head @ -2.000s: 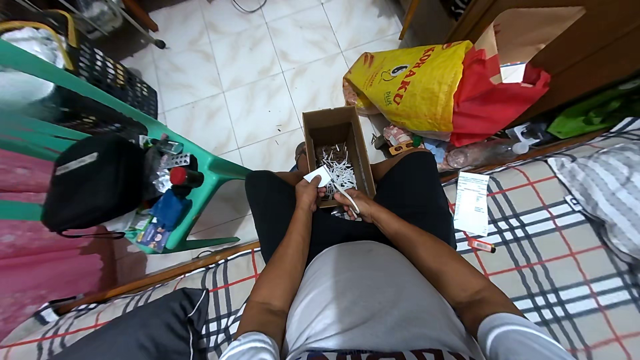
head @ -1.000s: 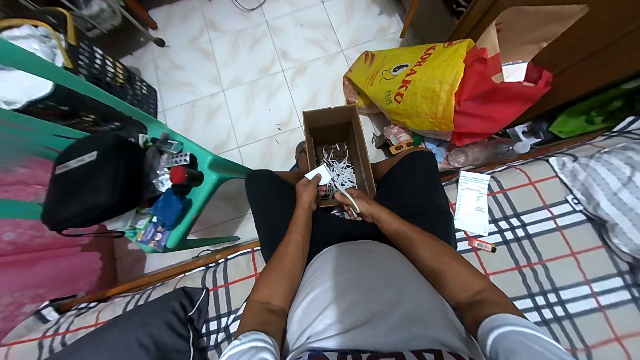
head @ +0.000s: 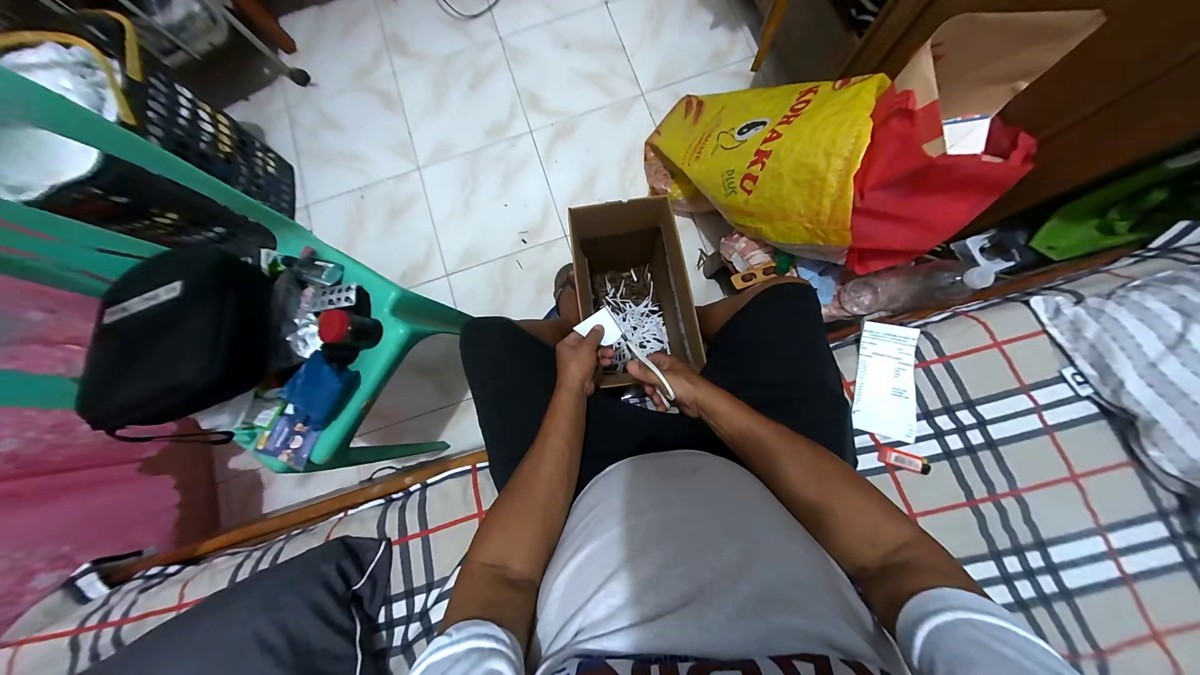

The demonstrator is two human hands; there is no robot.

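My left hand (head: pixel 579 359) grips a small piece of white paper (head: pixel 598 326) over the near left part of an open cardboard box (head: pixel 682 298). My right hand (head: pixel 671 382) is closed around the light-coloured handle of scissors (head: pixel 650 364), whose blades point toward the paper. Whether the blades touch the paper is hard to tell. Inside the box, below both hands, lies a heap of thin white paper strips (head: pixel 639 323), with some brownish bits at its far side. The box stands between my knees.
To the left, a green plastic chair (head: pixel 405 314) holds a black case (head: pixel 173 333) and small items. A yellow and red bag (head: pixel 778 159) stands at the right. Beside me on the plaid bedding lie a printed paper slip (head: pixel 886 380) and a lighter (head: pixel 905 459).
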